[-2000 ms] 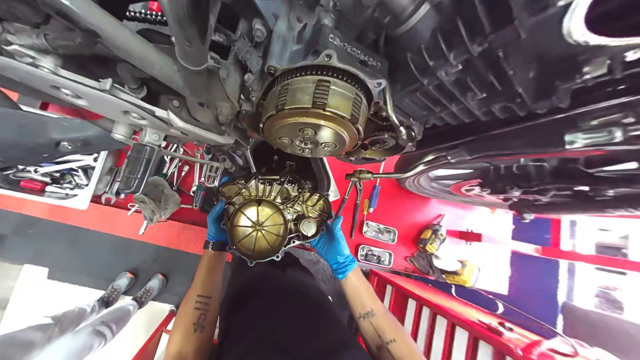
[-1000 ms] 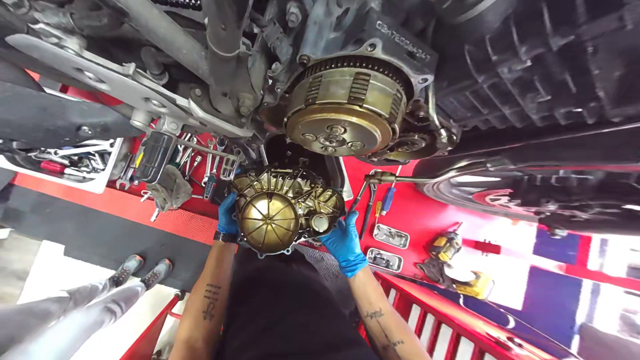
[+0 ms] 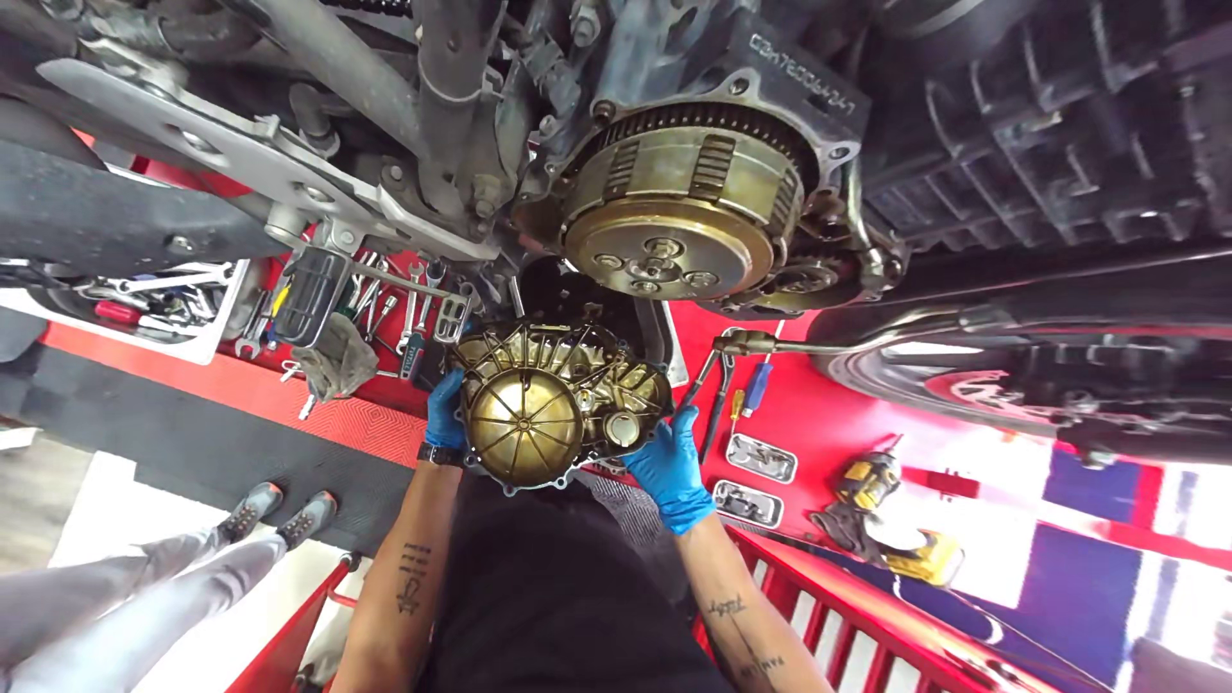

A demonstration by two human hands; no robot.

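Both gloved hands hold a motorcycle's metal clutch cover, its ribbed, oily inner side facing up. On its left edge is my left hand, in a blue glove, fingers partly hidden behind the rim. Its right edge is gripped by my right hand, also blue-gloved. Above and a little right of the cover, apart from it, the clutch basket sits exposed in the engine case. A brake or gear pedal lever reaches out to the right of my right hand.
Wrenches and a rag lie on the red lift. An open tool tray is at left. Screwdrivers, small metal trays and a yellow cordless drill are at right. Another person's legs show lower left.
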